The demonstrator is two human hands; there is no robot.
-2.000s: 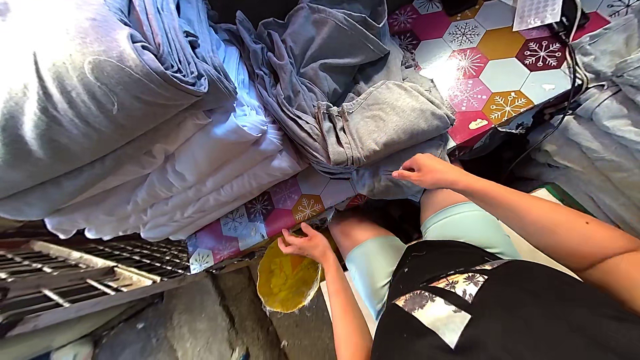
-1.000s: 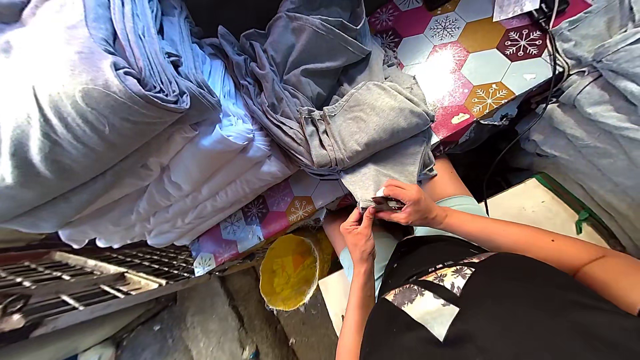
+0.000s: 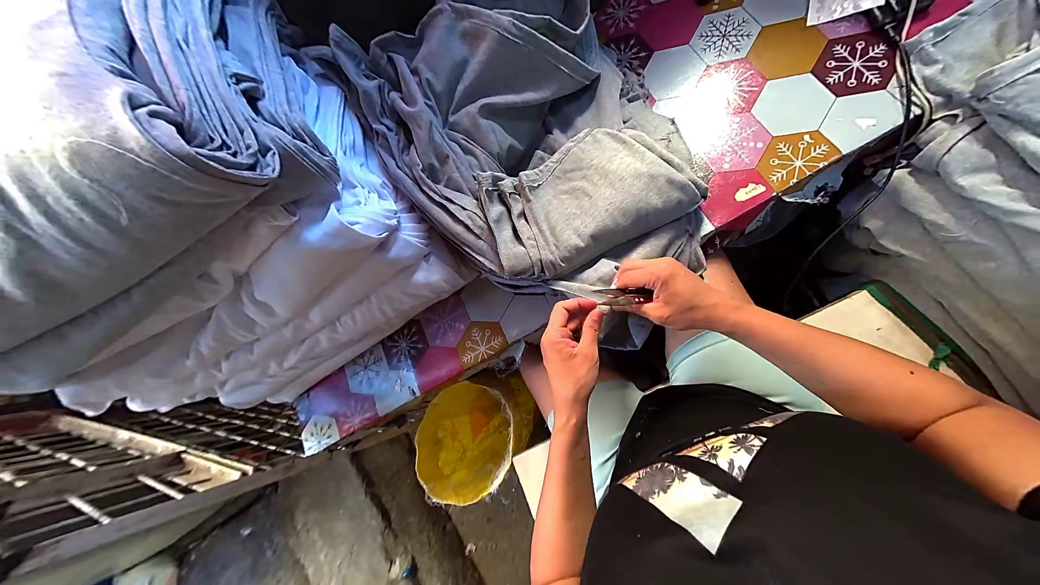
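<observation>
My right hand (image 3: 666, 291) is closed around small thread snips (image 3: 624, 297), whose dark blades point left toward my left fingertips. Thumb and forefinger of my left hand (image 3: 571, 341) pinch at the edge of the cloth just below the blades; what exactly lies between them is too small to tell. Grey fabric (image 3: 609, 199), folded with seams showing, rests on the table edge right above both hands. A pale strip of the same cloth (image 3: 581, 286) runs to the blades.
Thick stacks of folded grey and white cloth (image 3: 146, 268) cover the left of the patterned tabletop (image 3: 792, 110). Below its edge stands a yellow container (image 3: 463, 447), with a metal rack (image 3: 154, 455) farther left. Cables (image 3: 902, 122) hang at the right, beside more grey cloth (image 3: 967, 219).
My left hand has moved up from near the yellow container to the cloth edge, and my right hand has come in beside it. Both hands are now slightly farther from my lap than a second ago.
</observation>
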